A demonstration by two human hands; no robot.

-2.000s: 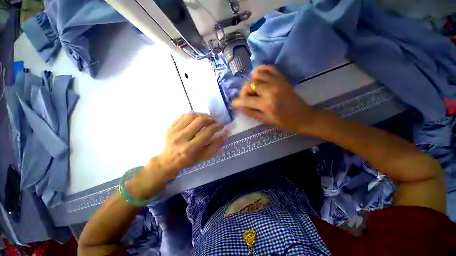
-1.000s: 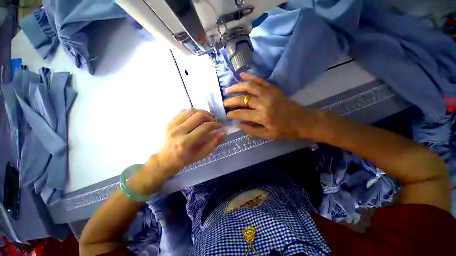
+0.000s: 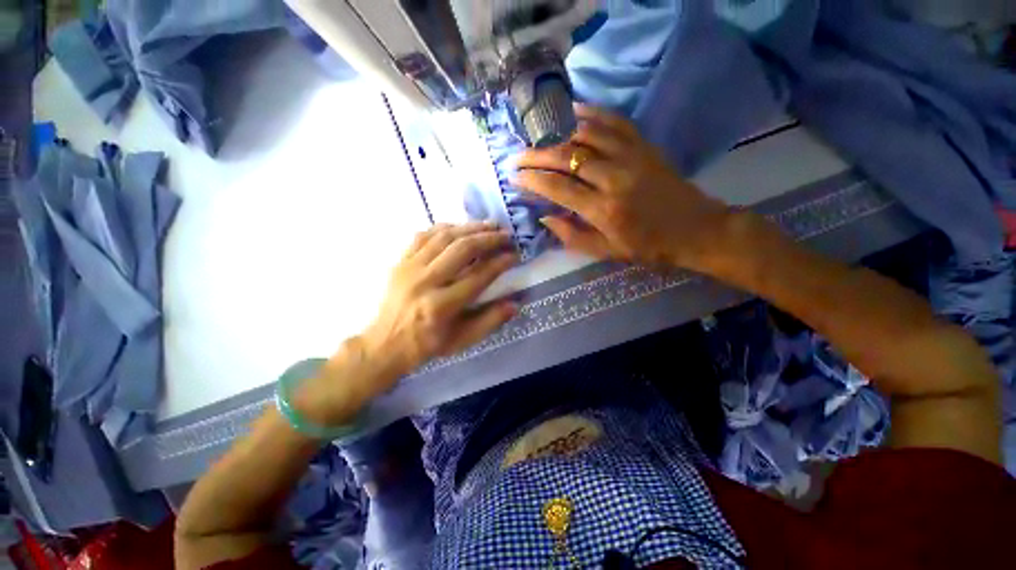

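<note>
A narrow light blue cuff strip (image 3: pixel 481 200) lies toward me from the lit needle area (image 3: pixel 481 111), its edge along the puckered gathered edge (image 3: pixel 528 218) of a sleeve. My left hand (image 3: pixel 451 284) has its fingertips on the strip's near end, by the table's front. My right hand (image 3: pixel 624 195), with a gold ring, has fingers and thumb on the gathered edge, just below the dark ribbed part (image 3: pixel 546 111). The fingertips' exact grip is partly hidden. The wider sleeve cloth (image 3: pixel 641 67) lies behind my right hand.
The white sewing machine head (image 3: pixel 357 39) stands above the work. Loose strips (image 3: pixel 106 284) lie at the table's left, with a dark phone (image 3: pixel 36 412) beside them. Cuffed sleeves (image 3: pixel 167 67) lie upper left. Draped blue cloth (image 3: pixel 891 123) lies right. The ruler edge (image 3: pixel 624 298) runs in front.
My right hand has moved up toward the ribbed part, and more of the gathers shows below it. My left hand has shifted slightly right and up, its fingers flatter. The view has shifted slightly.
</note>
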